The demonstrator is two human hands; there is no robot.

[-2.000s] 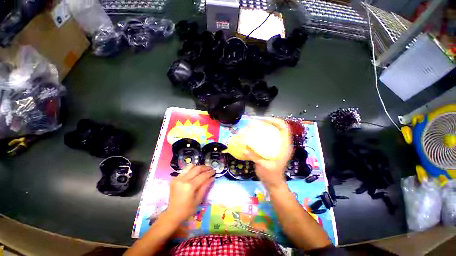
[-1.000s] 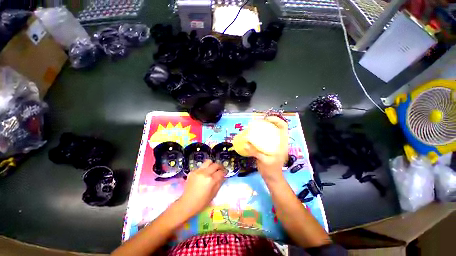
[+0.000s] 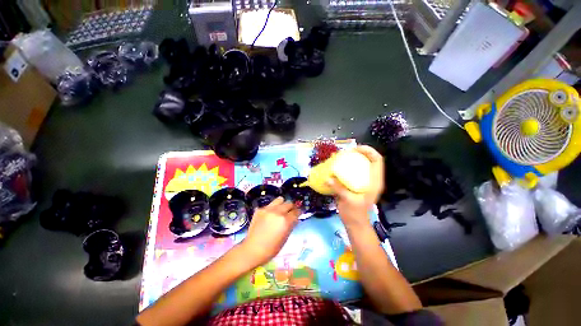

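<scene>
Several glossy black housings point(image 3: 229, 211) stand in a row on the cartoon-printed mat point(image 3: 197, 270), with small coloured dots inside. My right hand point(image 3: 360, 184) is closed around a pale yellow squeeze bottle point(image 3: 344, 170), its narrow tip pointing left over the row's right part. My left hand point(image 3: 274, 223) is at the front edge of the housings right of the middle, fingers bunched near a small reddish spot; whether it holds something cannot be told. The housings at the right end are partly hidden by my hands.
A reddish heap of small parts point(image 3: 323, 153) lies at the mat's upper right; a dark-and-silver heap point(image 3: 388, 127) and black inserts point(image 3: 433, 184) lie beyond. Black housings point(image 3: 236, 140) are piled behind the mat. A yellow-and-blue fan point(image 3: 532, 129) and open carton point(image 3: 465, 280) stand right.
The view has shifted, so the bench things sit further left in the picture. My left hand and the bottle tip have moved rightward along the row of housings.
</scene>
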